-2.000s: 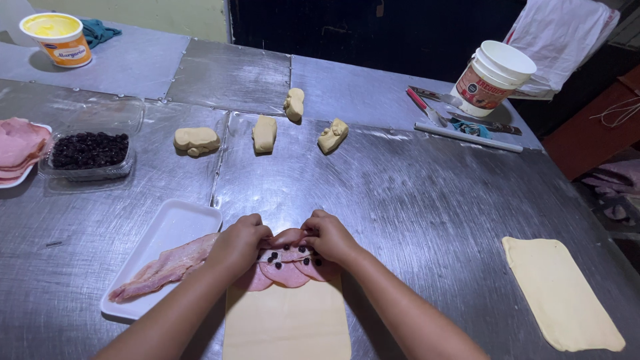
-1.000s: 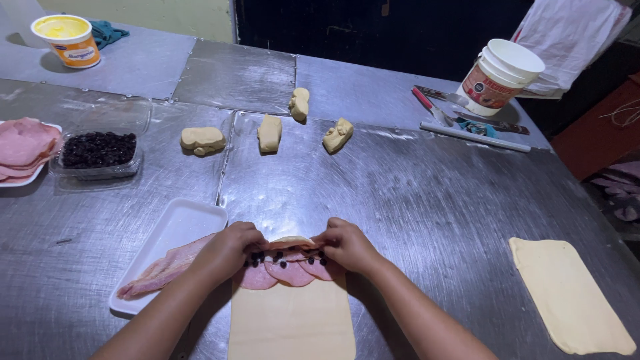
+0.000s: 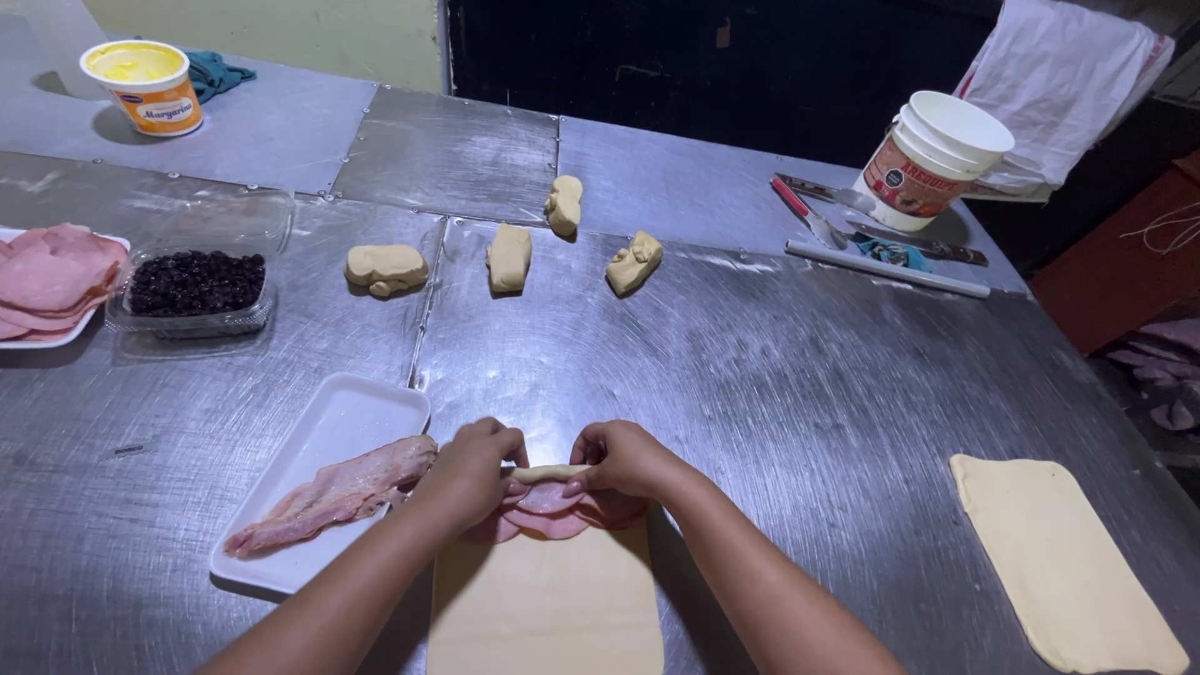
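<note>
A flat sheet of dough (image 3: 547, 600) lies on the metal table in front of me, with overlapping ham slices (image 3: 553, 522) across its far part. My left hand (image 3: 478, 469) pinches the left side of the folded far dough edge (image 3: 551, 472). Its right side is held between the thumb and fingers of my right hand (image 3: 623, 459). The fold lies over the ham's far part. Just left of my left hand, strips of raw-looking bacon (image 3: 337, 497) rest on a white foam tray (image 3: 328, 398).
Far left are a plate of ham slices (image 3: 61, 272) and a clear container of raisins (image 3: 197, 286). Several dough pieces (image 3: 509, 258) lie beyond my hands. A margarine tub (image 3: 155, 94), a white bucket (image 3: 928, 164), a metal tube (image 3: 886, 269) and another dough sheet (image 3: 1064, 562) surround the work area.
The far dough edge has been folded toward me over part of the ham. The dark raisins seen on the ham in the earlier frames are now out of sight.
</note>
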